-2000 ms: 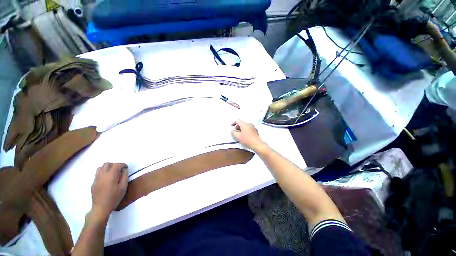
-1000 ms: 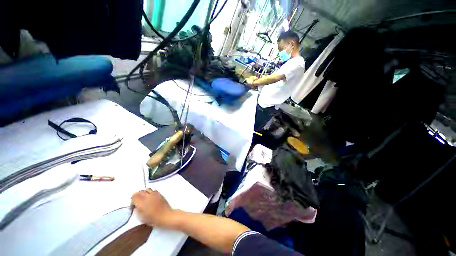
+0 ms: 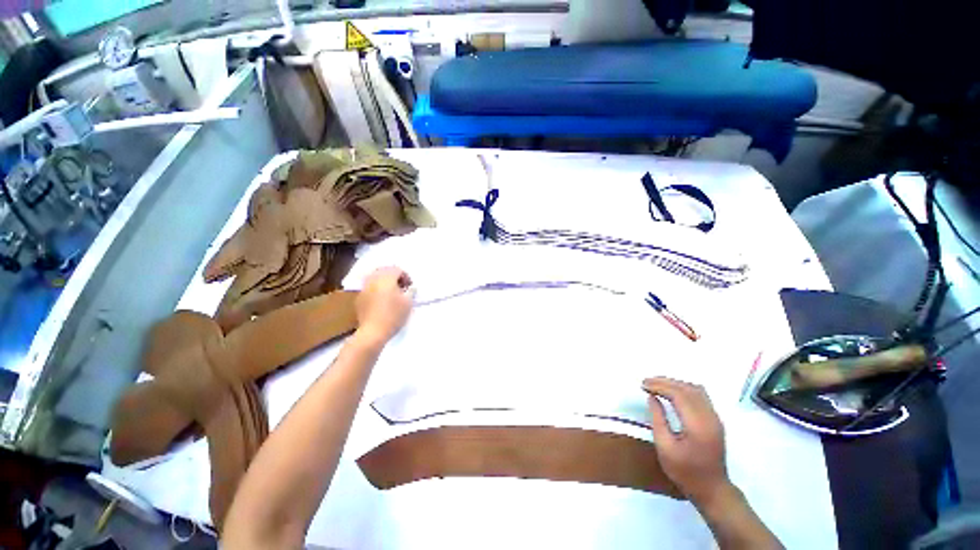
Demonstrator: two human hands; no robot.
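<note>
A brown curved piece lies flat at the front of the white table. A white curved strip with a thin dark edge lies just behind it. My right hand rests at the right end of both, fingers loosely bent; whether it pinches anything is unclear. My left hand is at the right end of the crossed brown stack, fingers curled at its tip; its grip is hidden. The steam iron stands on the dark mat at right.
A crumpled brown pile lies back left. A tied strip bundle, a black loop and a marking pen lie on the table. A blue padded board is behind. The iron's hose hangs at right.
The view swung right, then back left. My left hand has moved from the front brown piece's left end to the crossed brown stack. My right hand is now at the front piece's right end.
</note>
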